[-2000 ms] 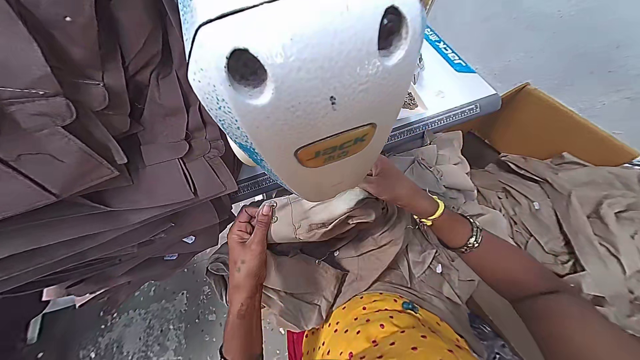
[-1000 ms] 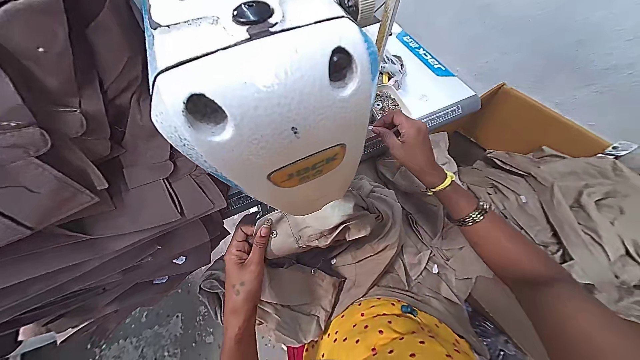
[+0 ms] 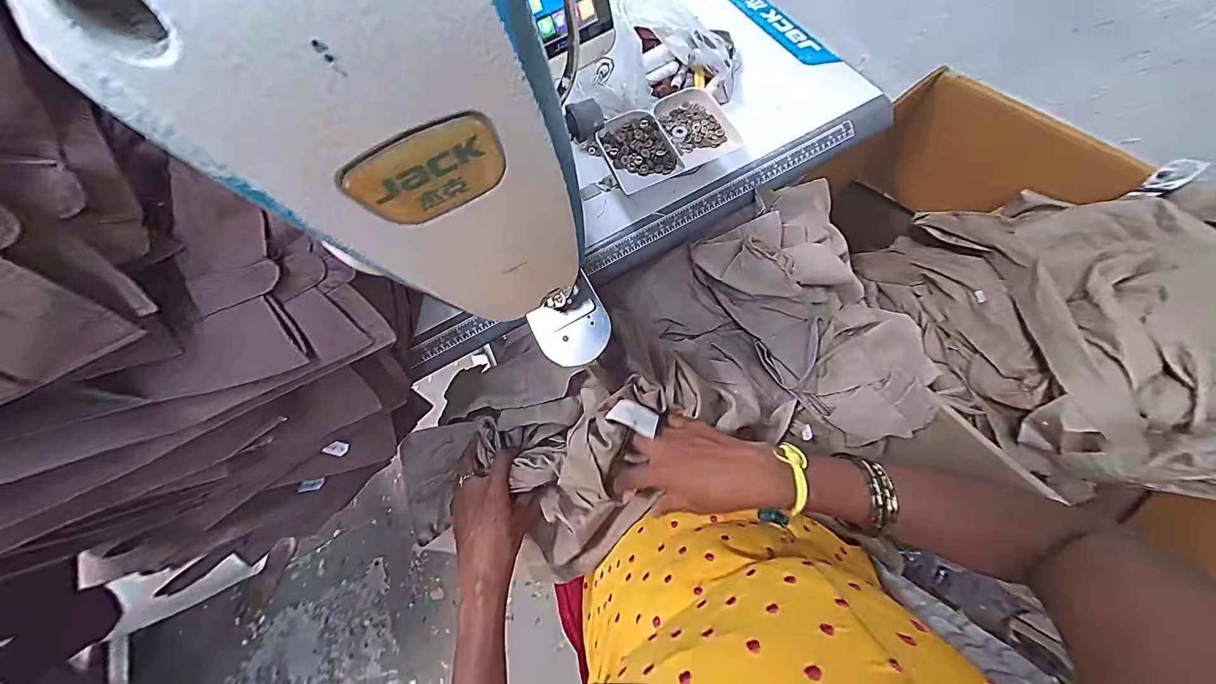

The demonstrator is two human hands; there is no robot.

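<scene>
Below the head of a white Jack sewing machine (image 3: 456, 161), both hands are in a bunched beige-brown garment (image 3: 579, 465) near my lap. My left hand (image 3: 489, 513) grips folds of its left part, the fingertips partly hidden in the cloth. My right hand (image 3: 703, 467) lies over the garment beside a small white tag (image 3: 634, 418), its fingers curled into the fabric. A rounded metal plate (image 3: 570, 332) shows under the machine head, just beyond the garment.
Dark brown cut cloth pieces (image 3: 237, 332) are stacked at the left. Two white trays (image 3: 644, 150) of small metal fasteners stand on the machine table (image 3: 798, 100), whose edge bears a ruler. More beige garments (image 3: 1092, 313) fill a cardboard box (image 3: 1007, 142) at the right.
My right hand has come from beside the fastener trays down onto the garment. The cloth has been drawn away from under the machine head toward my lap. The view has shifted.
</scene>
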